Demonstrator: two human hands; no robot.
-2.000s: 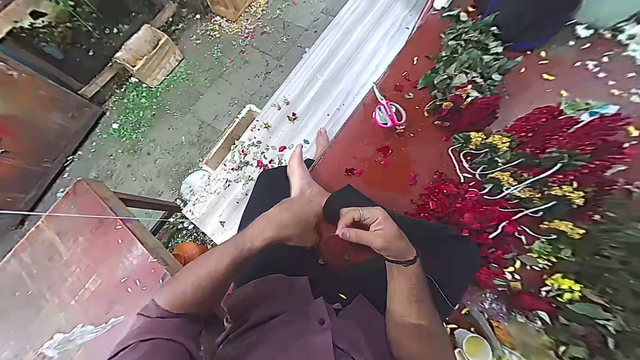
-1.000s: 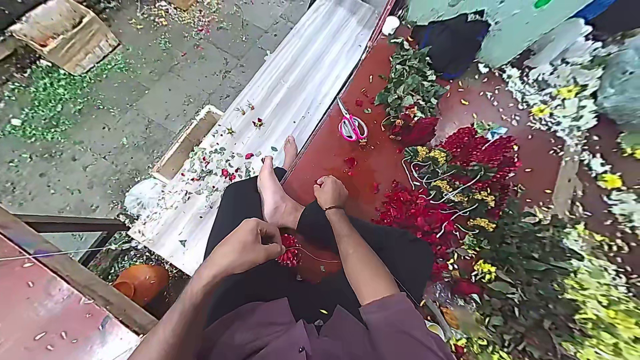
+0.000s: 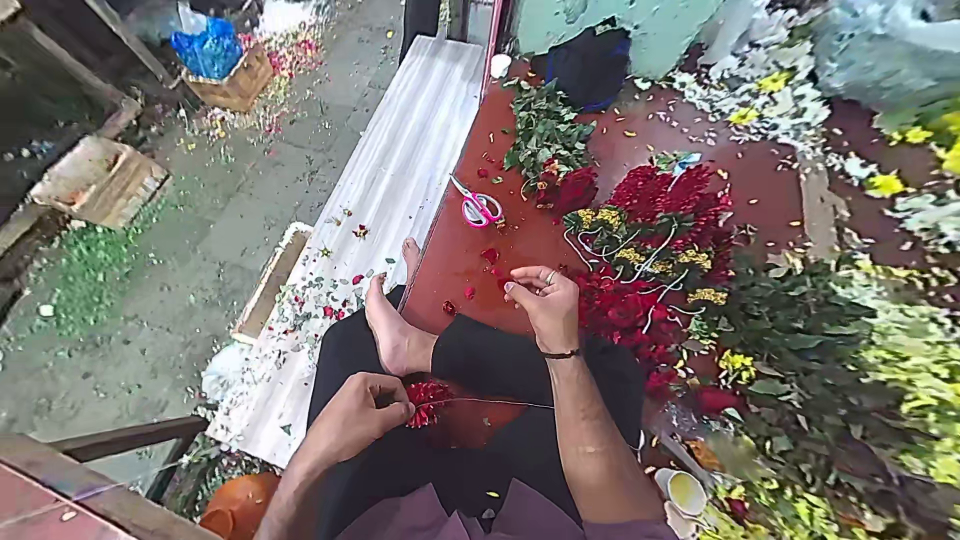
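Between thumb and fingers, my left hand (image 3: 364,412) pinches white string (image 3: 487,400) at a small cluster of red petals (image 3: 430,403) over my lap. The string runs rightward to my right forearm. My right hand (image 3: 546,304) is raised over the red floor, fingers curled with thumb near fingertips; whether it holds anything is unclear. To its right lie red flower bunches (image 3: 626,307) with yellow blossoms (image 3: 637,259) and loose white strings. Pink-handled scissors (image 3: 478,208) rest beyond my hands, near the edge of the red surface.
Green leafy stems (image 3: 547,131) lie beyond the scissors, and a dark leaf pile (image 3: 795,360) is at right. A white board (image 3: 420,120) with scattered petals borders the red surface. A cup (image 3: 684,491) stands lower right, an orange pot (image 3: 244,502) lower left. Wooden boxes (image 3: 232,82) sit on the ground.
My right hand, a closed fist near my foot one second ago, is now further right with its fingers loosened. The red petal cluster now shows beside my left hand's fingertips. The view has shifted.
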